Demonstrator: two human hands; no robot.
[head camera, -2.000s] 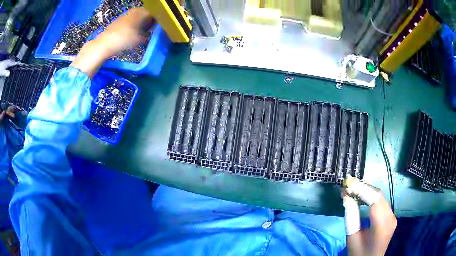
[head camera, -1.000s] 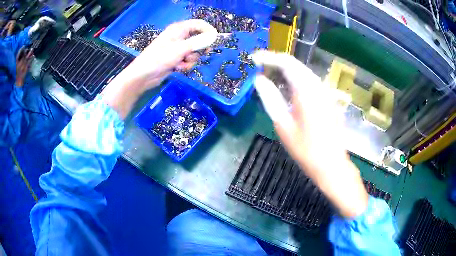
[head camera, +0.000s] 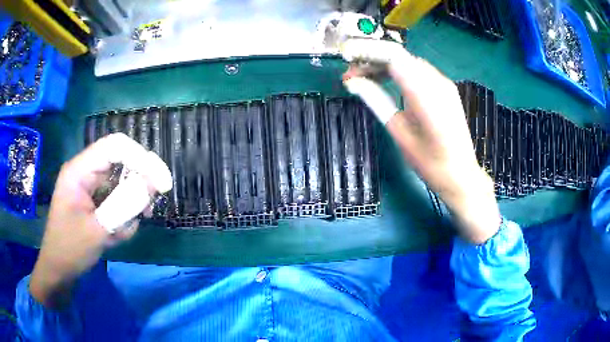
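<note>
Several black plastic housings (head camera: 244, 157) lie side by side in a row on the green bench mat, gridded ends toward me. My left hand (head camera: 110, 194) is over the left end of the row. Its covered fingers are curled around small metal parts (head camera: 112, 184), partly hidden. My right hand (head camera: 418, 110) is raised beyond the right end of the row, near the push button. Its covered thumb and fingertips are bent toward each other. The image there is bright and blurred, and I cannot tell whether something is between them.
The pale machine base plate (head camera: 254, 30) is behind the row, with a green push button (head camera: 366, 26) at its right corner. Blue bins (head camera: 59, 83) of metal parts stand at the left. More housings (head camera: 535, 143) and another blue bin (head camera: 588, 83) are at the right. Yellow bars flank the plate.
The view has swung right, away from the large blue tray. My left hand has moved from over the tray to the left end of the row. My right hand is now near the push button.
</note>
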